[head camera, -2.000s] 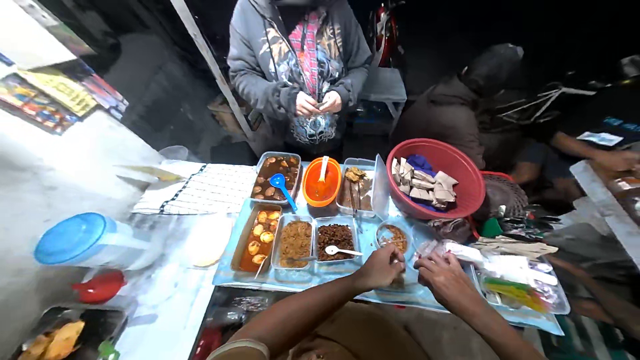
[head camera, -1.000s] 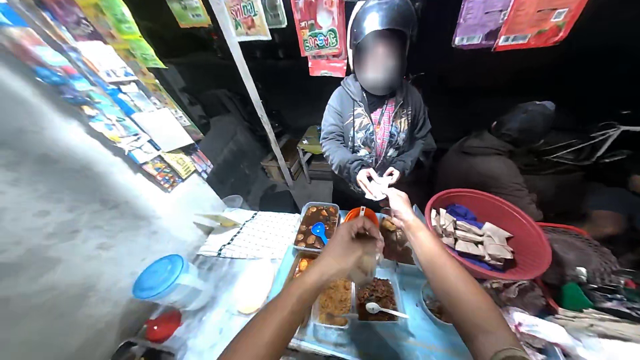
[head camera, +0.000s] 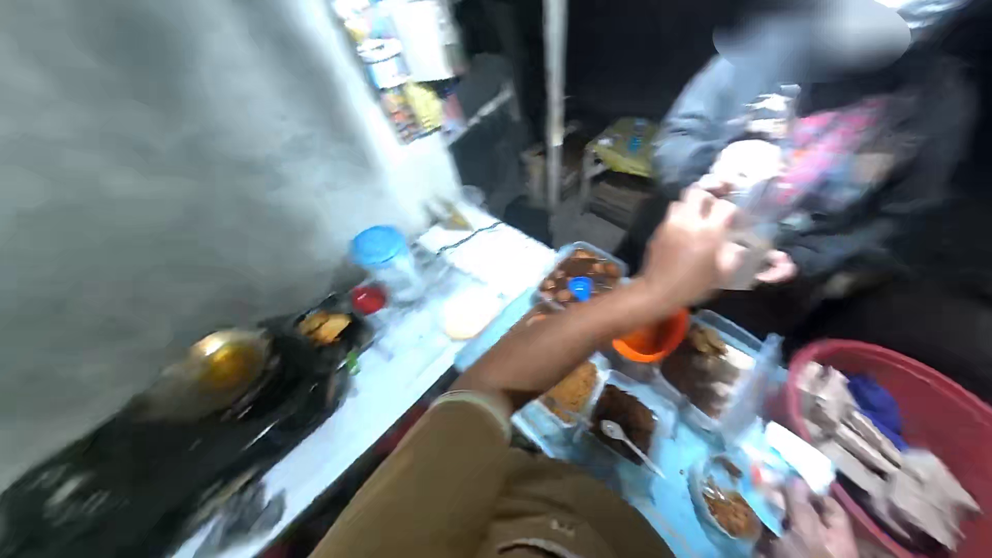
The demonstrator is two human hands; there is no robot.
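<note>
My left hand (head camera: 690,240), blurred, reaches over the food containers to a clear plastic bag (head camera: 763,194) with something white in it. It grips the bag's near side, close to another person's hands (head camera: 763,267). At the bottom right, my right hand (head camera: 818,527) is by a blurred white and red item (head camera: 783,465); whether it holds this is unclear. A round clear container of brown food (head camera: 728,504) lies left of that hand. Under and around my left arm are an orange container (head camera: 655,337), a tub of dark food (head camera: 624,418) with a white spoon (head camera: 632,446), and orange-brown food (head camera: 572,391).
A red basin (head camera: 914,364) with brown paper packets stands at the right. To the left are a blue-lidded container (head camera: 380,248), a red object (head camera: 368,298) and a pan with yellow contents (head camera: 229,364) on a dark stove area. A pale pole (head camera: 555,101) rises behind the table.
The view has swung left. My right hand, by the other person's hands a second ago, is now low at the right; my left hand has moved out from over the containers to that person.
</note>
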